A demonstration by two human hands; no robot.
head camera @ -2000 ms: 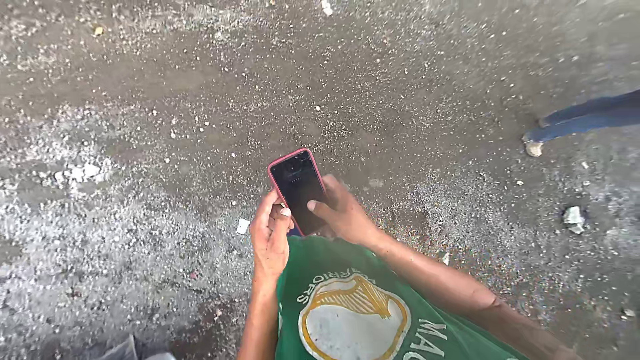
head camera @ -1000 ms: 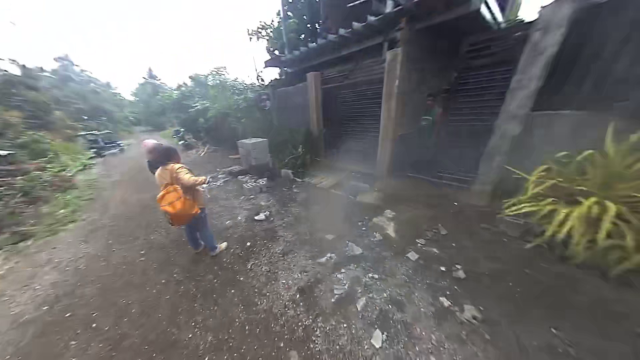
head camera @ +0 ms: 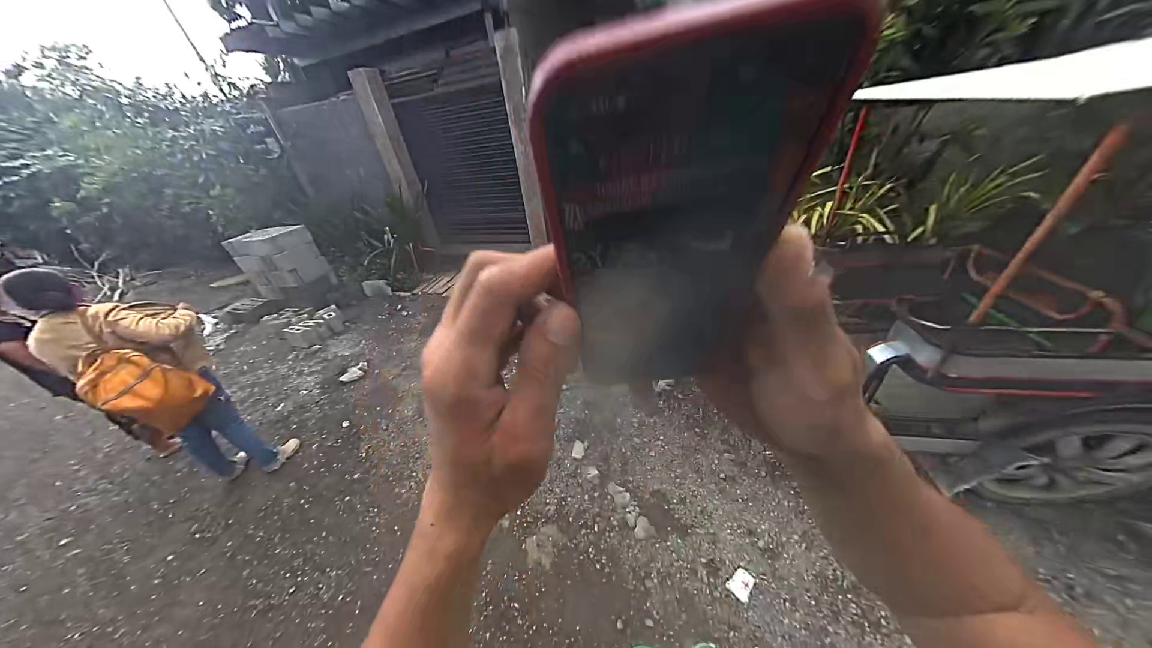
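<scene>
A smartphone in a red-pink case [head camera: 684, 198] is raised close to the camera, its dark, blurred screen facing me. My left hand [head camera: 499, 378] grips its lower left edge, with the fingers curled and the thumb by the case. On the opposite side, my right hand [head camera: 796, 360] holds the lower right edge; this hand is blurred and some of its fingers are hidden behind the phone. The top of the phone runs to the upper edge of the view.
A person with an orange backpack [head camera: 148, 387] stands at the left beside another person. Stacked concrete blocks [head camera: 279, 261] are near a slatted gate [head camera: 468, 171]. A wheeled vehicle [head camera: 1017, 378] with a white canopy [head camera: 1017, 76] is at the right, on gravel ground [head camera: 297, 549].
The view has swung up from the ground to the road and gate. Both hands and the phone, out of sight one second ago, are now in front of the camera.
</scene>
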